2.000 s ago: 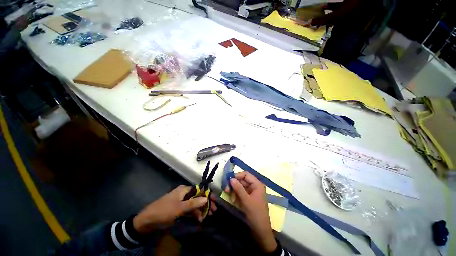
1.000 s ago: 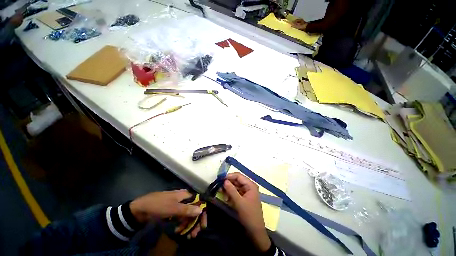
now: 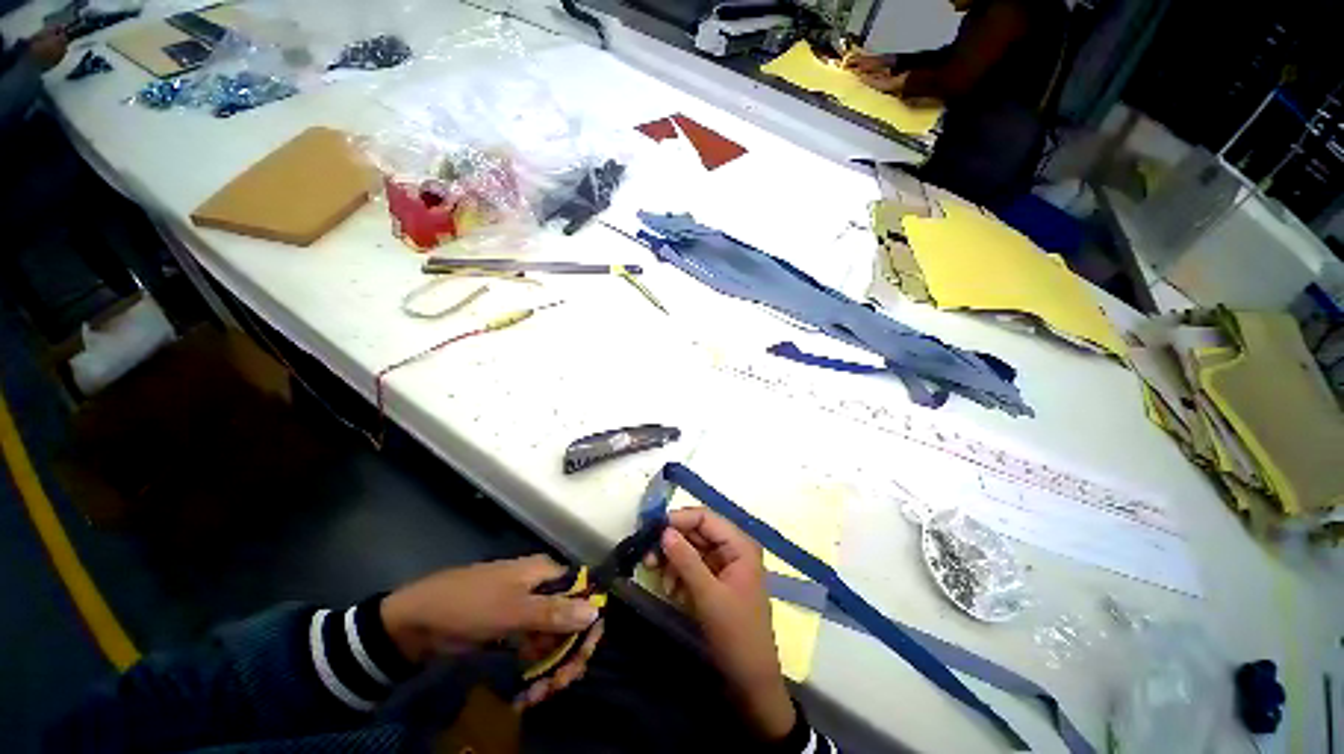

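My left hand is shut on the pliers, which have yellow and black handles. Their dark jaws point right and reach the strip end at my right fingertips. My right hand pinches the end of the blue strip over the table's near edge. The strip loops up and runs right across the yellow card, with a grey-blue length beside it. Any small fitting between the jaws and fingers is too small to tell.
A utility knife lies just beyond my hands. A dish of metal fittings is at right. Blue scraps lie mid-table. A plastic bag, tan board and yellow cards lie farther off. A person works beyond.
The pliers were upright with open jaws beside the strip; they have tilted right and their jaws have come to the strip end at my right fingertips.
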